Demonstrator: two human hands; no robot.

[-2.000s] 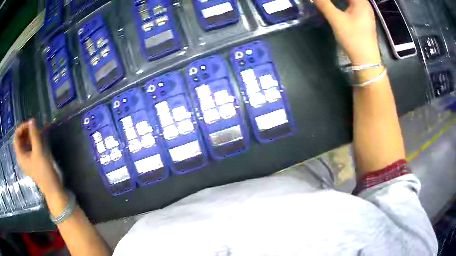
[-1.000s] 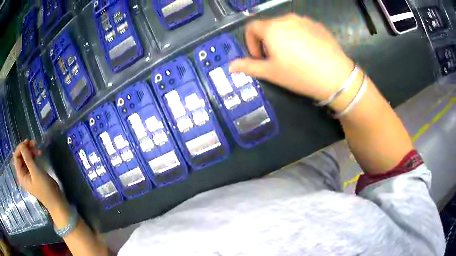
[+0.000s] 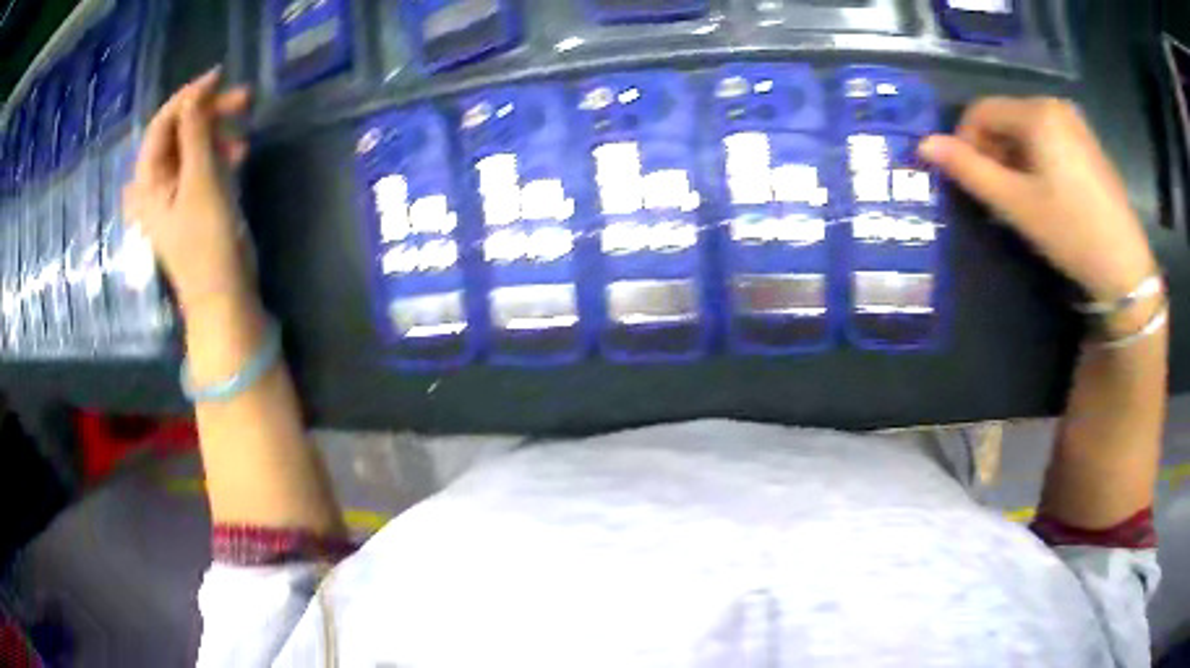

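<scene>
Several blue phone backs lie side by side in a row on the dark mat, camera ends away from me, with glare on their metallic slots and labels. The leftmost phone [image 3: 424,281] has bare mat to its left. My right hand [image 3: 1044,183] is at the upper right edge of the rightmost phone [image 3: 894,255], fingertips at or just over it; contact is unclear. My left hand [image 3: 193,183] is raised left of the row, fingers curled and apart, holding nothing visible.
A clear blister tray [image 3: 379,91] with blue phones in some pockets lies beyond the row. More clear trays [image 3: 91,287], with blue phones at their far part, are at the far left. A dark object with a pale edge [image 3: 1176,78] is cut off at the right edge.
The view has turned, so the row now looks level and further right. My right hand has moved from over the rightmost phone to its right side. My left hand stays left of the row.
</scene>
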